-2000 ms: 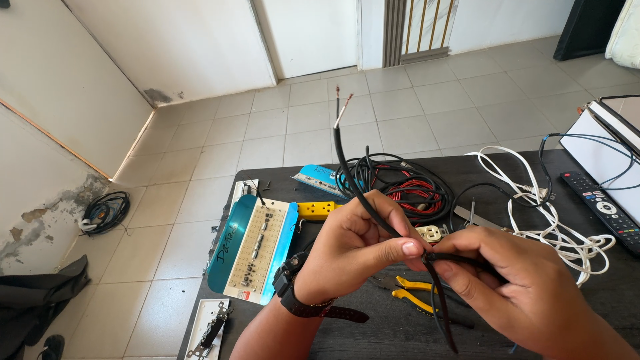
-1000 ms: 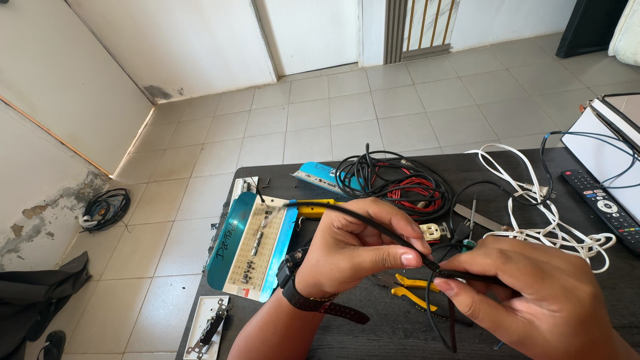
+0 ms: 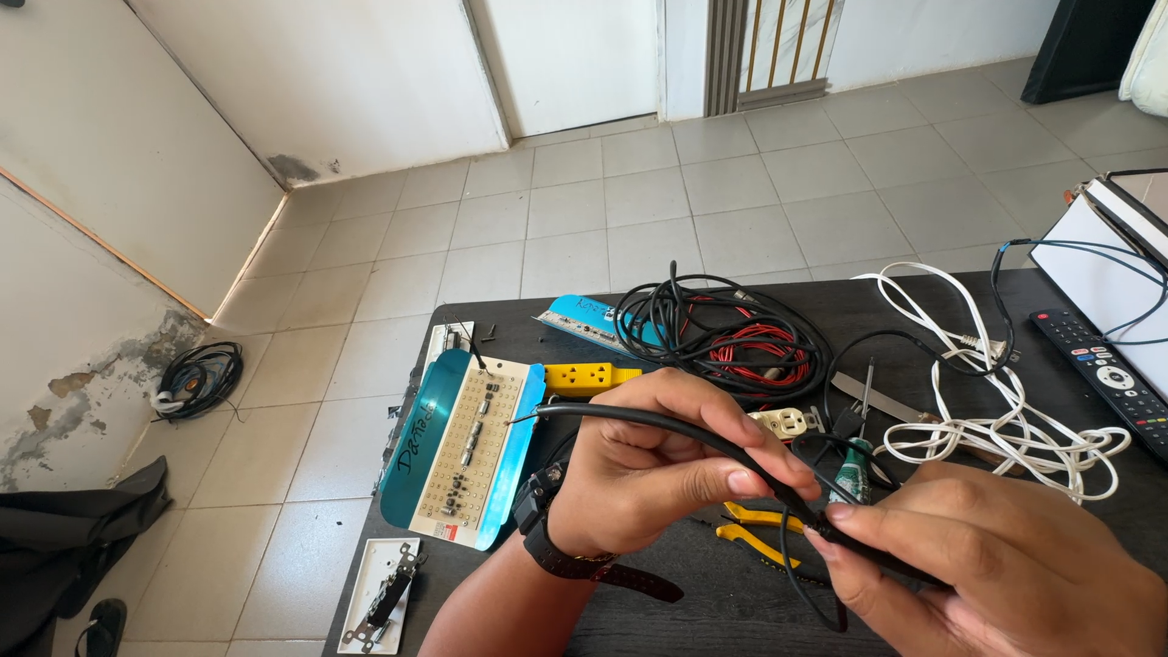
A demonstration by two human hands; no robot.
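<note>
My left hand (image 3: 680,465), with a black watch on its wrist, holds a thick black electrical cable (image 3: 675,422) between thumb and fingers. The cable's stripped end points left, over the edge of an LED circuit board on a blue metal plate (image 3: 470,447). My right hand (image 3: 995,557) pinches the same cable at a dark, lumpy spot close to my left fingertips. A thinner black wire loops down from there. Under the hands lie yellow-handled pliers (image 3: 762,538), partly hidden. Just beyond are a green-handled screwdriver (image 3: 850,470) and a cream outlet socket (image 3: 783,422).
Coiled black and red cables (image 3: 730,333), a yellow power outlet (image 3: 584,377) and a second blue plate (image 3: 593,321) lie at the back. A tangled white cord (image 3: 995,429) and a remote control (image 3: 1104,374) are at right. A switch on a white plate (image 3: 381,598) sits at the near left edge.
The cable's stripped end, pointing up two seconds ago, has swung down to the left. Both hands still hold the cable, close together.
</note>
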